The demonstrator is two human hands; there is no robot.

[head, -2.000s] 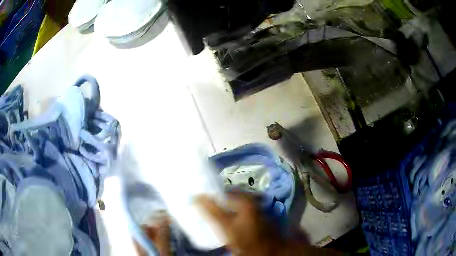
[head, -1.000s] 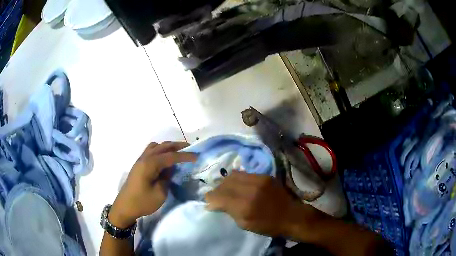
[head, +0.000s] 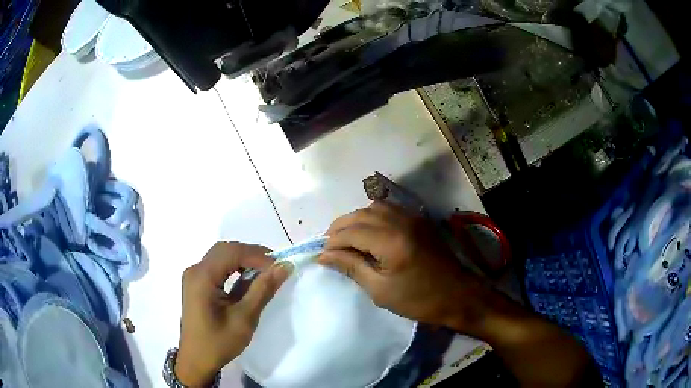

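A round whitish panel (head: 322,333) lies over the light-blue bag piece at the table's front edge, its top edge showing a light-blue rim. My left hand (head: 227,303) pinches the rim at its upper left between thumb and fingers. My right hand (head: 398,261) pinches the same rim a little to the right. The animal face on the bag piece is hidden under the panel. Scissors with a red handle (head: 491,236) lie just right of and partly behind my right hand; their blades are hidden.
A pile of light-blue loops and panels (head: 72,250) is on the left. Round pieces (head: 125,45) lie at the back left. The dark sewing machine (head: 379,79) spans the back. A blue crate (head: 572,295) with light-blue pieces is at the right.
The whitish panel has been brought up over the bag piece, covering the face. Both hands now grip the upper rim, and my right hand has moved up, partly covering the scissors.
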